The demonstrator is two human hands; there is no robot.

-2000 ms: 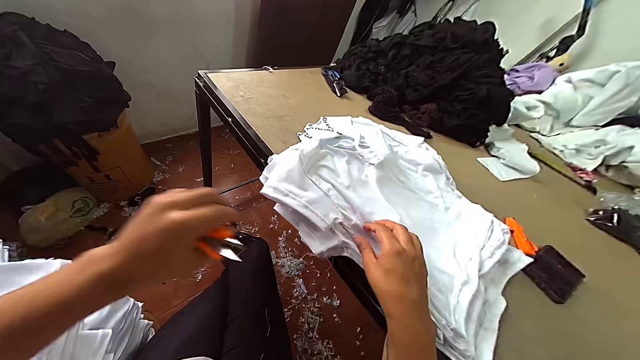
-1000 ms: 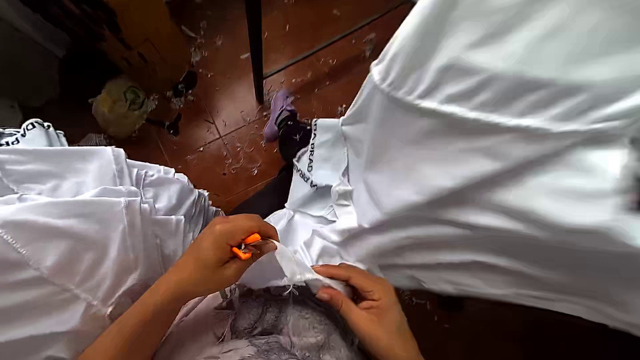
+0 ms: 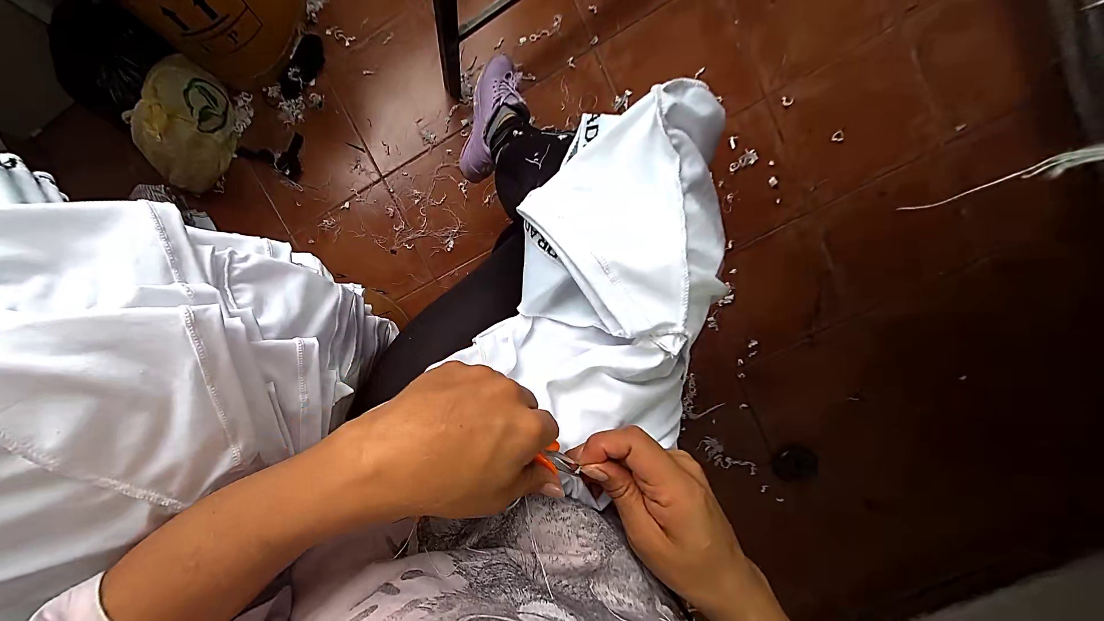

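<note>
A white garment with dark lettering on its trim lies over my lap and leg. My left hand is closed around small orange-handled thread snips, whose metal blades point at the fingertips of my right hand. My right hand pinches an edge of the white cloth between thumb and forefinger, right at the blade tips. The palm side of my left hand and most of the snips' handles are hidden. Loose threads hang over my patterned top.
A pile of white garments is at the left. Thread scraps litter the tiled floor. Beyond are a tied plastic bag, a yellow container, a black bag and a table leg. My purple shoe is on the floor.
The view has swung down from the table to my lap. The white cloth that spread across the right a second ago now lies bunched on my leg. Both hands remain together at its edge.
</note>
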